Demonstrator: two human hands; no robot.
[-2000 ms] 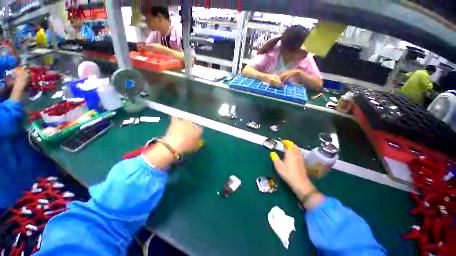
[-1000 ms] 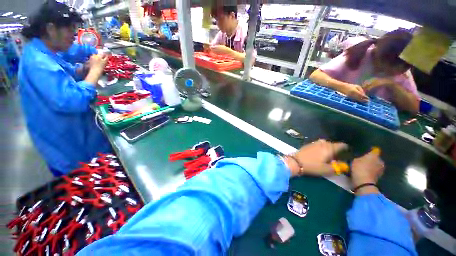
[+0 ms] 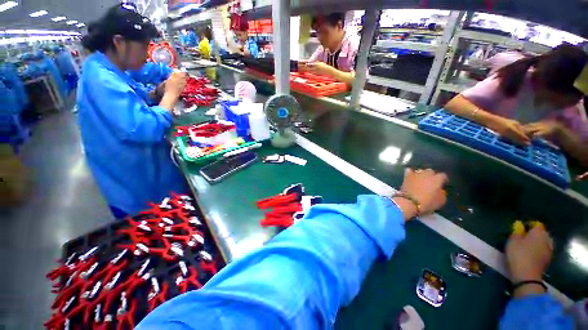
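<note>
Two watch cases with silver rims and dark and gold insides, one nearer me point(image 3: 431, 287) and one by the white strip point(image 3: 465, 263), lie on the green mat. My left hand point(image 3: 425, 191) reaches over the strip, its fingertips hidden; I cannot tell whether it holds anything. My right hand point(image 3: 529, 254), with yellow finger cots, is farther right near the strip; its grip is unclear. A pale piece point(image 3: 411, 319) is cut off by the bottom edge. Red clamps point(image 3: 282, 208) with black units lie left of my forearm.
A tray of red clamps point(image 3: 138, 264) is low at left. A phone point(image 3: 228, 166), green basket point(image 3: 209, 153) and fan point(image 3: 282, 116) stand farther back. A blue compartment tray point(image 3: 493, 143) lies before a person opposite. Another person point(image 3: 122, 122) stands at left.
The view has turned left. My hands were close together over the strip and are now wide apart. The watch case by the strip now shows; another case has left the view.
</note>
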